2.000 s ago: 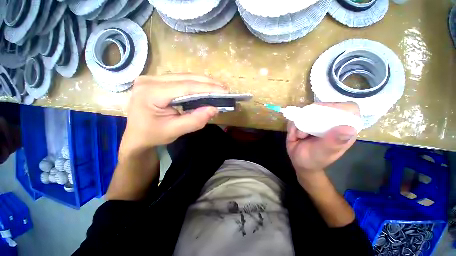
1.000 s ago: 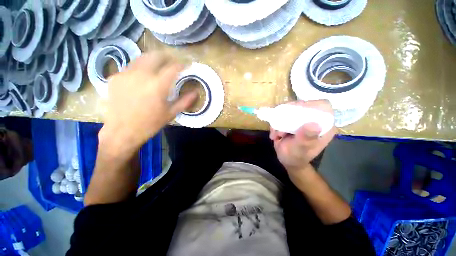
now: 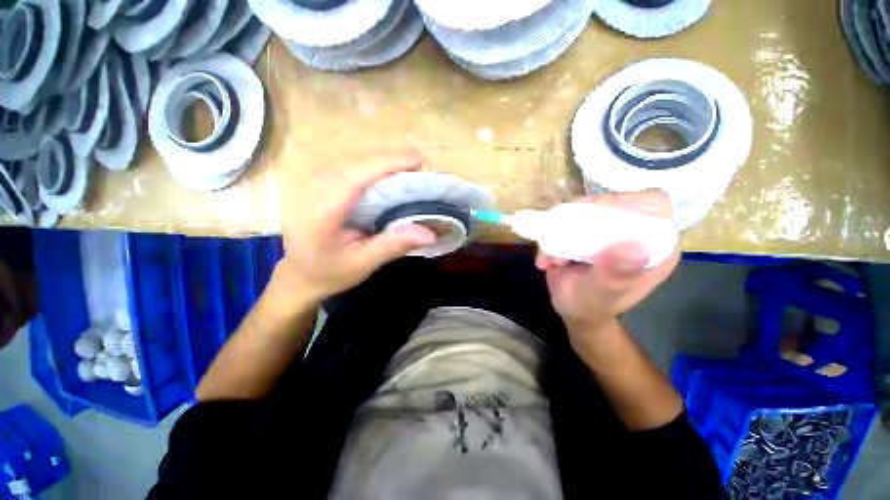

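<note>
My left hand point(image 3: 337, 234) holds a light grey flanged ring point(image 3: 429, 187) tilted at the bench's front edge, thumb at its opening. Its dark collar point(image 3: 415, 212) faces me. My right hand point(image 3: 613, 278) grips a white glue bottle point(image 3: 590, 232) that points left. The bottle's teal-green nozzle point(image 3: 485, 216) is at the right side of the dark collar; whether it touches cannot be told. A stack of flanged rings point(image 3: 727, 127) stands on the bench just beyond my right hand.
Overlapping flanged rings point(image 3: 117, 107) lean at the bench's left, with more rings point(image 3: 207, 168) beside them. Stacks point(image 3: 507, 61) line the far side of the tan bench point(image 3: 800, 181). Below are a blue bin point(image 3: 151, 332) with white balls and a blue crate point(image 3: 717, 430) with dark rings.
One second ago the ring lay flat on the bench under my blurred left hand. Now my left hand holds it tilted, and the nozzle is at its collar.
</note>
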